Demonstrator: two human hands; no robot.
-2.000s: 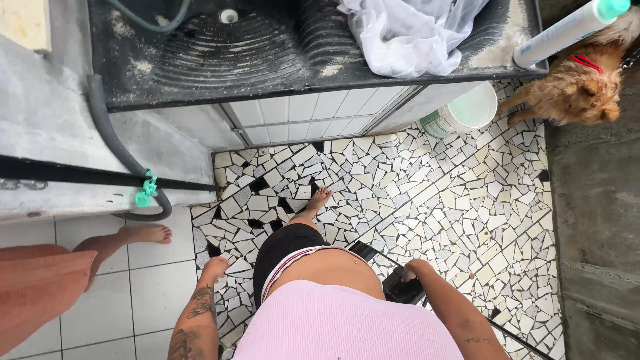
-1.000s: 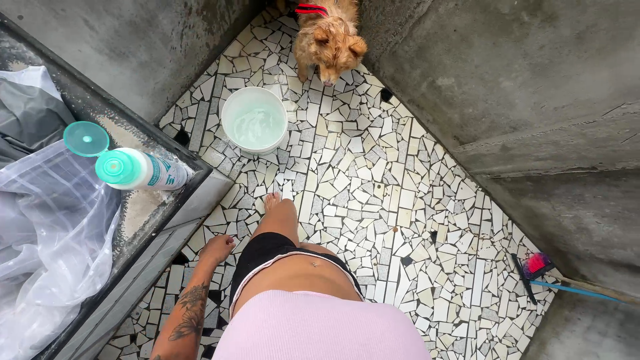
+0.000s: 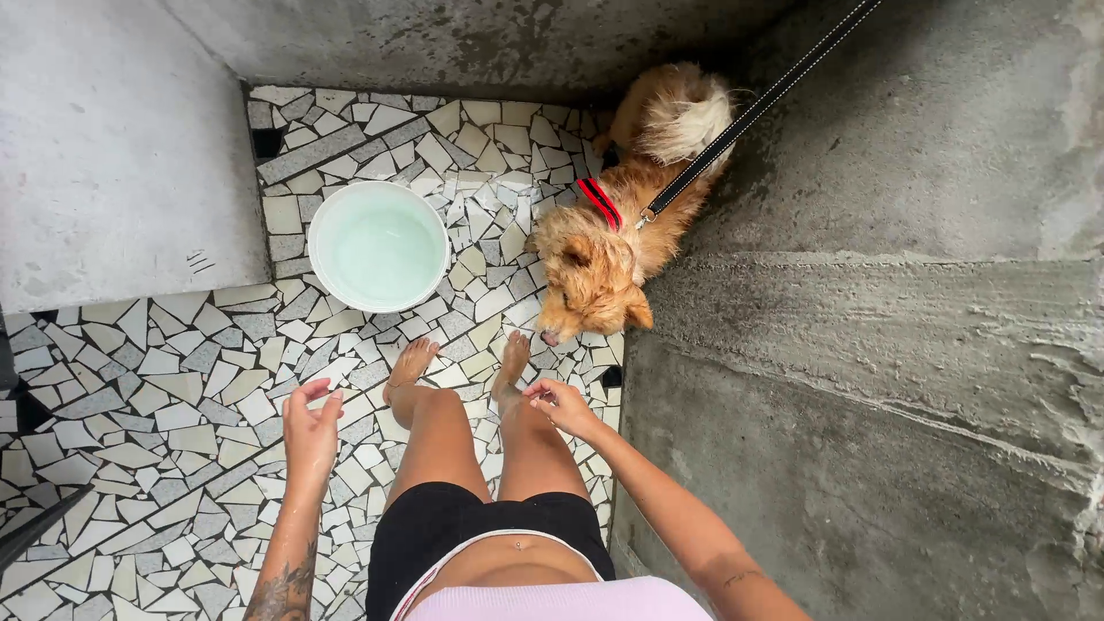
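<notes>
My left hand (image 3: 312, 427) hangs over the tiled floor with loosely curled fingers and nothing in it. Over my right knee is my right hand (image 3: 561, 407), also empty, fingers slightly bent; it is the one nearer the dog. A wet, tan dog (image 3: 604, 267) stands ahead to the right against the wall, its head low near my right foot. It wears a red and black collar (image 3: 600, 203), and a black leash (image 3: 750, 116) clipped at its neck runs up to the upper right. A white plastic bucket (image 3: 379, 247) of pale, bluish liquid stands in front of my feet.
Bare concrete walls rise at the back and on the right (image 3: 862, 345). A smooth grey wall block (image 3: 129, 172) stands at the left, beside the bucket. The floor (image 3: 172, 388) is broken-tile mosaic, wet in places. A dark edge (image 3: 39, 526) shows at the lower left.
The view has swung to face the dog and bucket. The sink counter and bottle have left the view. Both hands now show; a second before, only the left did. A black leash now shows on the dog.
</notes>
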